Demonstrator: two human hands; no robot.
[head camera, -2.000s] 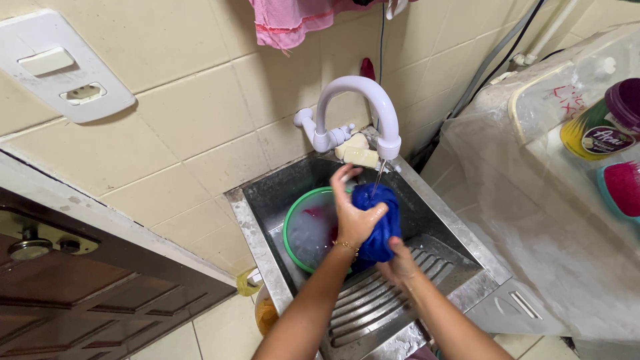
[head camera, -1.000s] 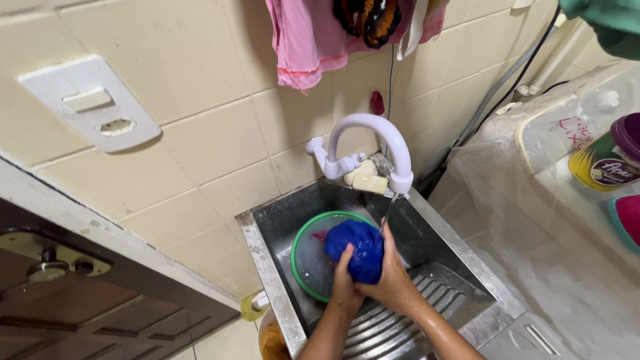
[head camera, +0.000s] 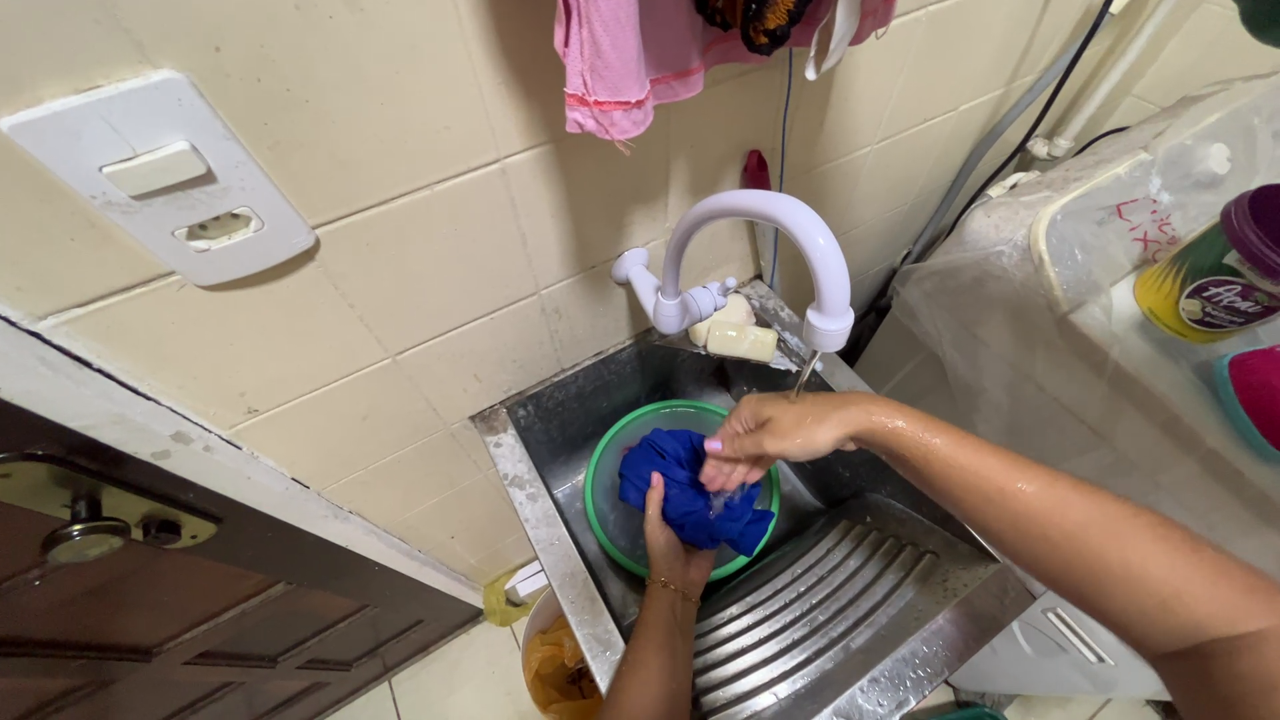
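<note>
Wet blue cloth (head camera: 685, 490) lies bunched over a green-rimmed basin (head camera: 594, 500) inside a metal laundry sink (head camera: 560, 590). My left hand (head camera: 672, 540) holds the cloth from its near side, thumb on top. Above the cloth's right side, my right hand (head camera: 775, 435) is under the stream from the white gooseneck faucet (head camera: 765, 205), its fingers bent and spread a little, with water dripping from them. No cloth is in its grip. Pieces of soap (head camera: 740, 342) rest on the sink's back ledge beside the faucet. What lies deeper in the basin is mostly hidden.
A ribbed washboard (head camera: 810, 620) forms the sink's near part. Right of it stands a plastic-covered white appliance (head camera: 985, 370) bearing a tub (head camera: 1215, 280). Pink clothing (head camera: 625, 70) hangs above. At left are a brown door (head camera: 150, 620) and a bin with an orange bag (head camera: 560, 665).
Both hands held the blue cloth before. My right hand has come off it and moved under the running water, while my left hand keeps the cloth over the basin.
</note>
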